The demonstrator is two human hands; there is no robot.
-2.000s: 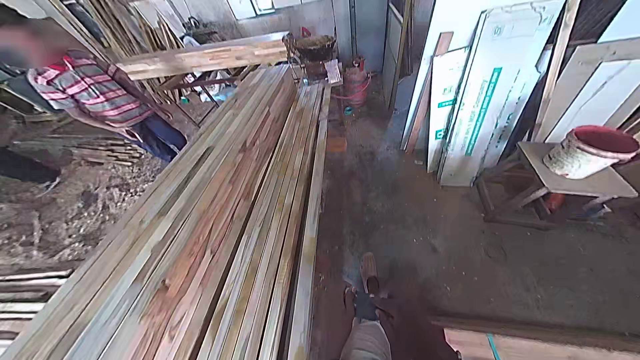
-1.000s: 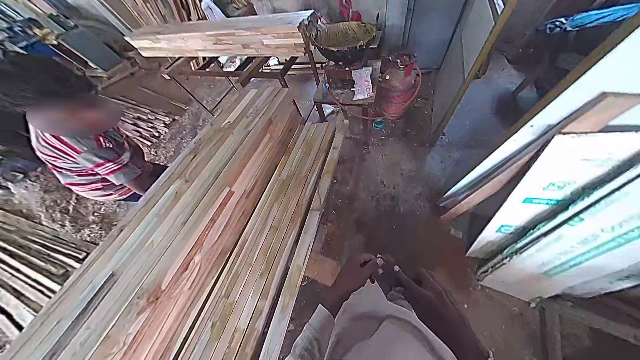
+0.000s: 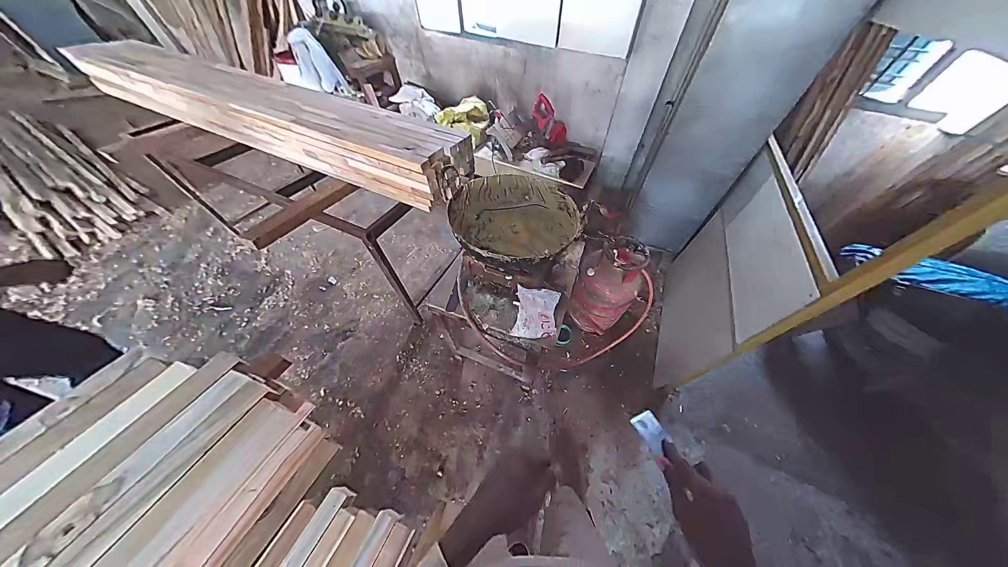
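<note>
My right hand (image 3: 693, 492), low and right of centre, grips a small flat white and bluish piece (image 3: 650, 433), whose exact kind I cannot tell. My left hand (image 3: 520, 472) hangs close to my body at the bottom centre, blurred, and its fingers cannot be made out. Ahead of both hands a wide round pan (image 3: 516, 216) with a greenish-brown crusted surface rests on a low stand. A white paper or packet (image 3: 537, 313) bearing writing lies below the pan, and a red gas cylinder (image 3: 605, 291) with an orange hose (image 3: 610, 345) stands to its right.
Stacked wooden boards (image 3: 181, 472) fill the lower left. More laminated boards (image 3: 276, 126) lie on a metal frame (image 3: 386, 260) behind. Wood strips (image 3: 63, 185) are piled at far left. At right, a panel (image 3: 732, 276) leans by a yellowish wooden bar (image 3: 866, 272). Shavings cover the floor.
The view has moved closer to the pan and cylinder. My hands were close together a second ago; now they are apart, the right one out to the right with the white piece.
</note>
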